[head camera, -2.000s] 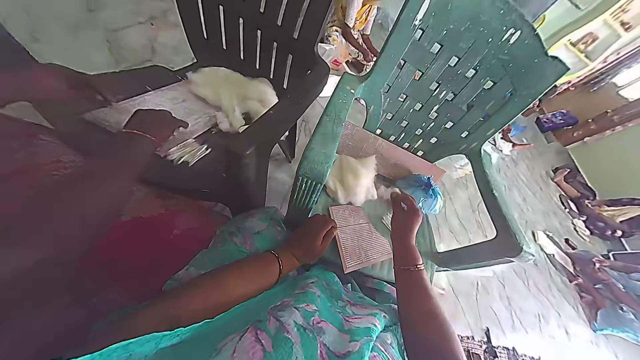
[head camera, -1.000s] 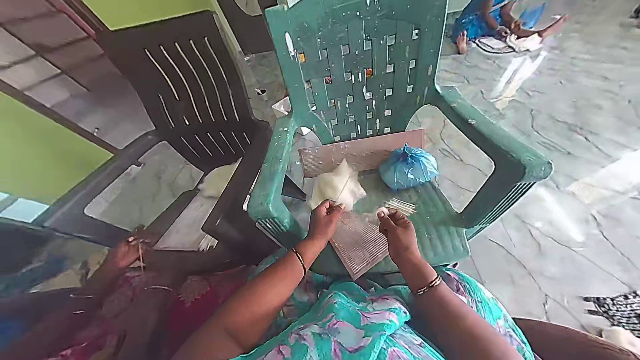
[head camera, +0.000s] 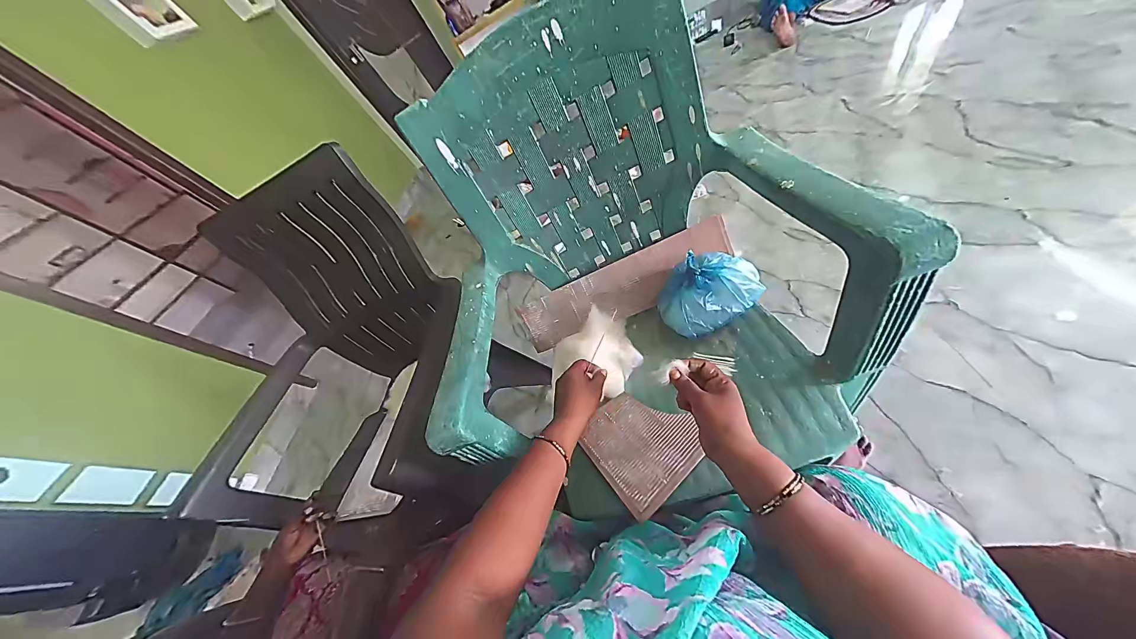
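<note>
On the seat of a green plastic chair (head camera: 781, 355) lies a ridged brown board (head camera: 643, 457). My left hand (head camera: 579, 390) pinches a thin stick (head camera: 601, 337) upright in front of a heap of white cotton (head camera: 612, 351). A small tuft of cotton (head camera: 670, 371) is between the fingertips of my right hand (head camera: 710, 399). Several thin pale sticks (head camera: 717, 362) show just behind the right fingers; whether they are held or lie on the seat I cannot tell. Behind them sit a knotted blue plastic bag (head camera: 710, 295) and a flat brown board (head camera: 630, 280) against the backrest.
The green chair's armrests (head camera: 843, 209) rise on both sides. A dark brown plastic chair (head camera: 328, 257) adjoins it on the left, with another person's hand (head camera: 297, 537) near its seat. Farther off, a person's foot (head camera: 784, 27) rests on the marbled floor (head camera: 1021, 177).
The view has turned and shifted strongly. The ridged board, held two seconds ago, now lies on the seat below my hands. My left hand has taken hold of a thin stick.
</note>
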